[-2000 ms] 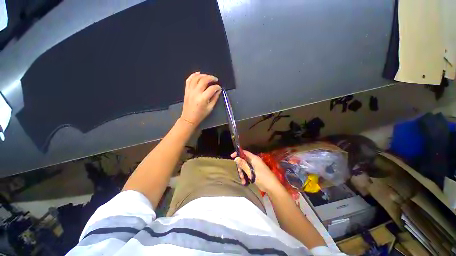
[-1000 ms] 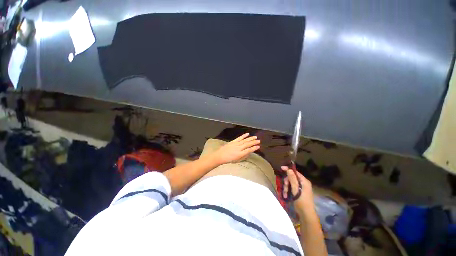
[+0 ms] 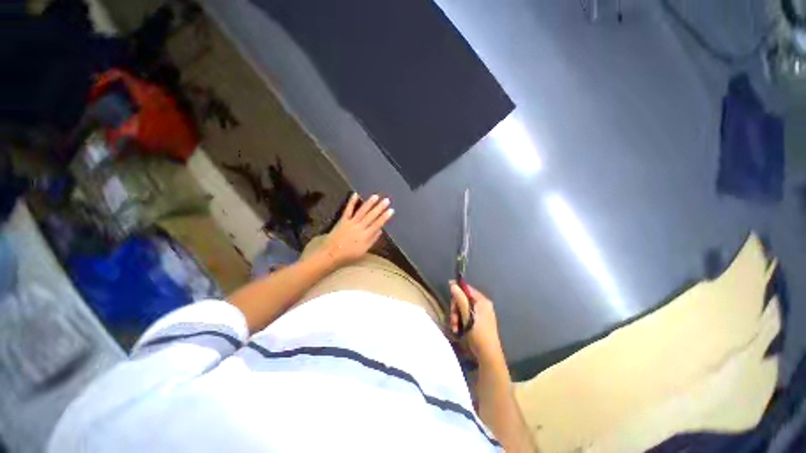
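My right hand point(image 3: 471, 317) holds the fabric shears point(image 3: 464, 241) by their red and black handles, at the table's near edge. The silver blades point away from me over the grey table and look closed or nearly closed. The black cut panel point(image 3: 402, 80) lies flat to the upper left of the blade tip, not touching it. Its far end is cut off by the top of the picture. My left hand point(image 3: 361, 230) is empty, fingers spread, at the table edge near my lap, below the panel.
Tan card patterns point(image 3: 654, 372) lie at the lower right over dark cloth. A dark cloth piece point(image 3: 749, 142) lies on the grey table point(image 3: 566, 115) at the far right. Left of the table are a red bag point(image 3: 146, 115), a blue bag point(image 3: 133, 281) and dark scraps on the floor.
The view has swung to the right along the table, bringing the tan patterns nearer. My left hand has left the panel's corner and come back to the table edge. The shears have come away from the panel.
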